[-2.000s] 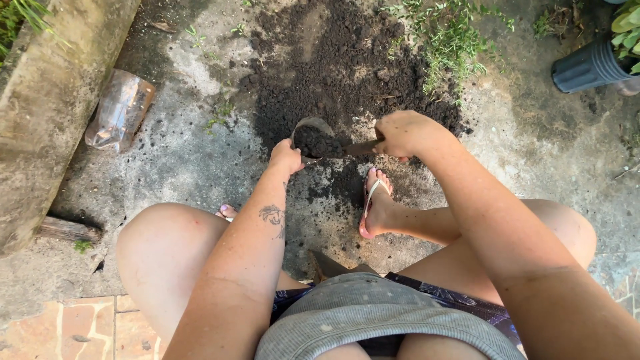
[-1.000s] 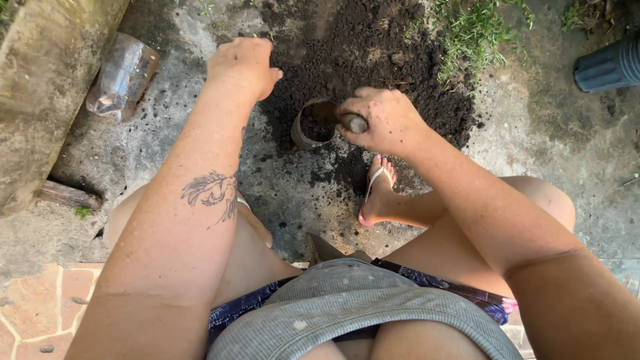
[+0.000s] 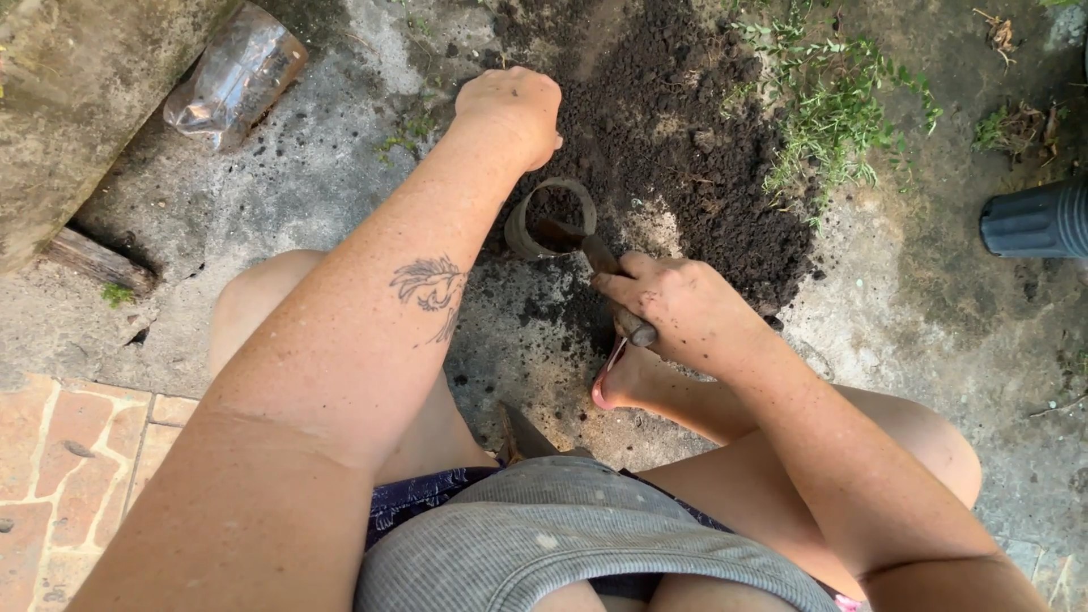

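Observation:
My right hand [image 3: 667, 306] grips the wooden handle of a trowel [image 3: 620, 293], whose blade dips into a round, open-topped container [image 3: 551, 219] with dark soil inside. The container stands upright at the near edge of a spread of dark, loose soil [image 3: 671, 127]. Just above and left of it, my left hand [image 3: 510, 110] is held over the soil with its fingers curled and its back toward me. The underside of that hand is hidden, so whether it holds anything does not show.
A clear plastic bag [image 3: 238, 76] lies by a concrete block [image 3: 85, 93] at upper left, near a piece of wood [image 3: 100, 258]. Green weeds [image 3: 837, 110] grow beside the soil. A black plastic pot [image 3: 1033, 219] lies at the right. My sandaled foot [image 3: 625, 378] is close below the trowel.
My left hand was on the container's rim two seconds ago and is now off it, above the soil. The trowel, earlier beside the container, now has its blade inside.

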